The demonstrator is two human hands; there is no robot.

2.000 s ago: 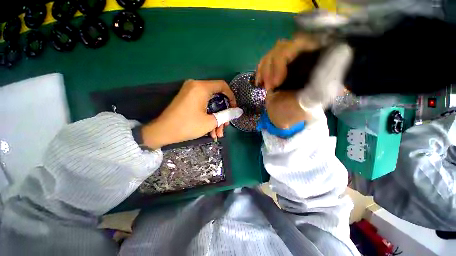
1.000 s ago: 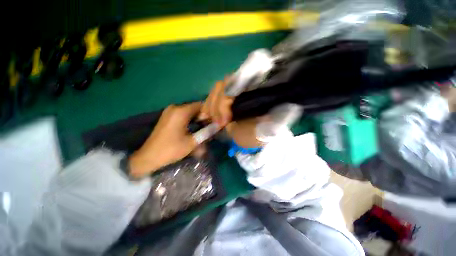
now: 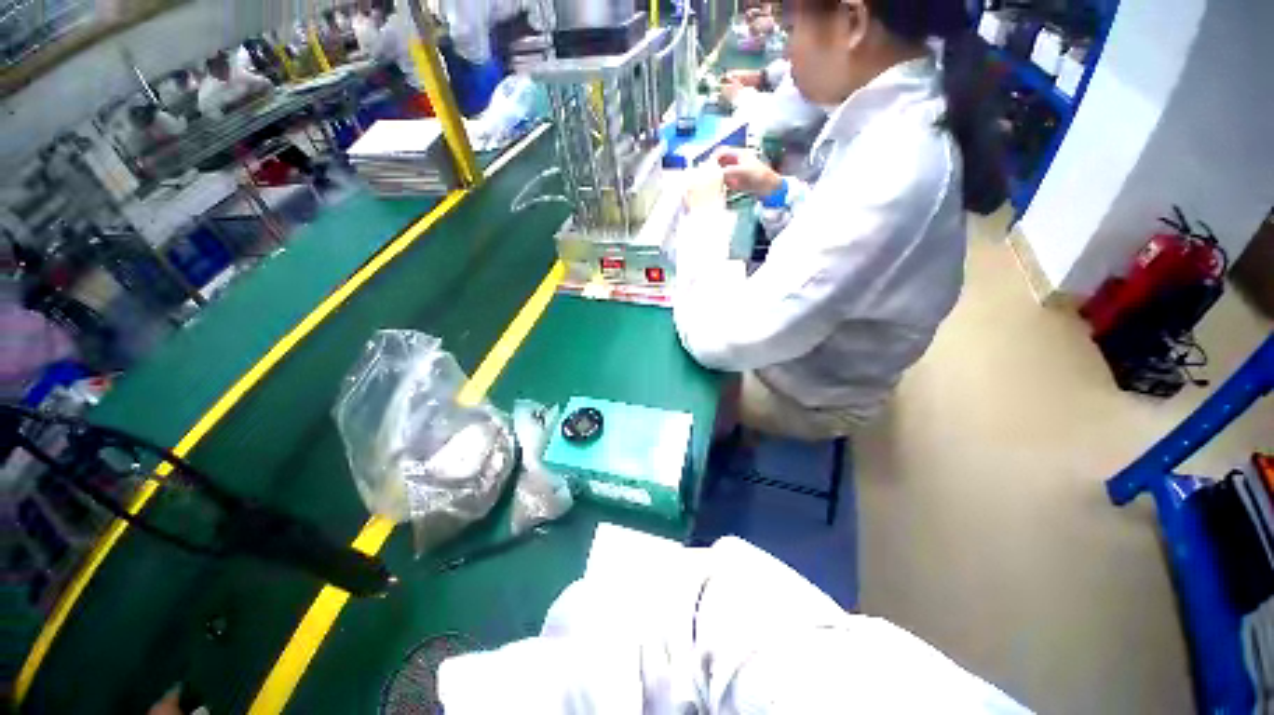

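Observation:
The black power screwdriver (image 3: 301, 549) hangs at a slant on its cord at the left, over the green bench. The round speckled screw dish (image 3: 419, 676) shows partly at the bottom edge, beside my white right sleeve (image 3: 559, 657). My right hand is out of the picture, below the edge. A small bit of skin, seemingly my left hand (image 3: 168, 703), is cut off at the bottom left corner. Its grip cannot be seen. A small dark round piece (image 3: 215, 629) lies on the green surface above it.
A large clear bag (image 3: 426, 454) and a smaller bag (image 3: 537, 475) lie beside the teal box (image 3: 629, 454), which has a black unit on top. A grey control box (image 3: 622, 266) stands farther off. A co-worker (image 3: 838, 238) sits at the right. Yellow lines cross the bench.
The view has swung up and right; the parts tray and the rows of black units have left it. The screwdriver, earlier at my right hand, now hangs apart from any visible hand.

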